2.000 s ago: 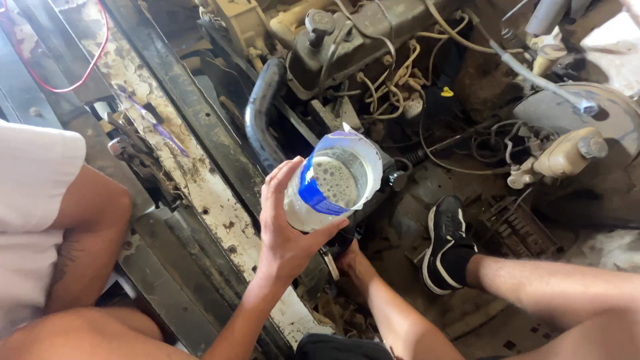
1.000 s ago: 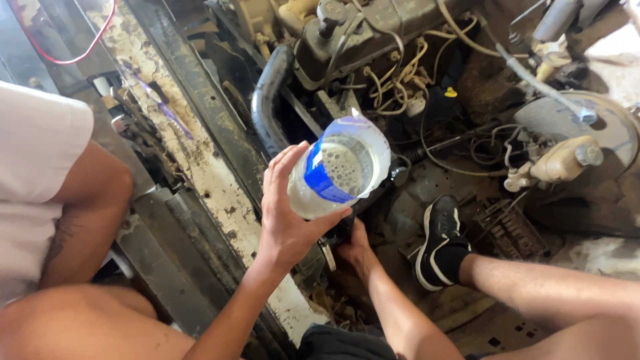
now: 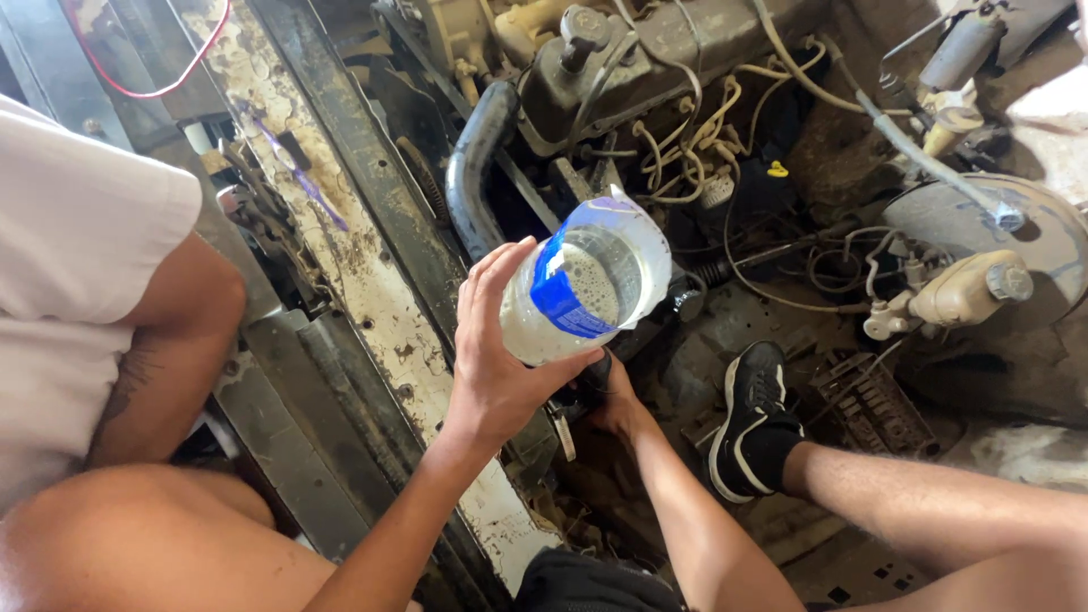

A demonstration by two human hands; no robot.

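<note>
My left hand is wrapped around a cut-open clear plastic bottle with a blue label, holding it tilted above the engine bay. Cloudy, bubbly liquid lies inside. Lower down, partly behind the bottle, my right hand is at a dark part; its fingers are mostly hidden, so its grip cannot be told. Beside the bottle runs a thick black radiator hose. A small metal lever-like piece hangs near my right hand.
The engine's valve cover is at the top, by tan hoses. A brake fluid reservoir and round brake booster are at right. My shoe rests inside the bay. A person in a light shirt sits left of a rusty white crossmember.
</note>
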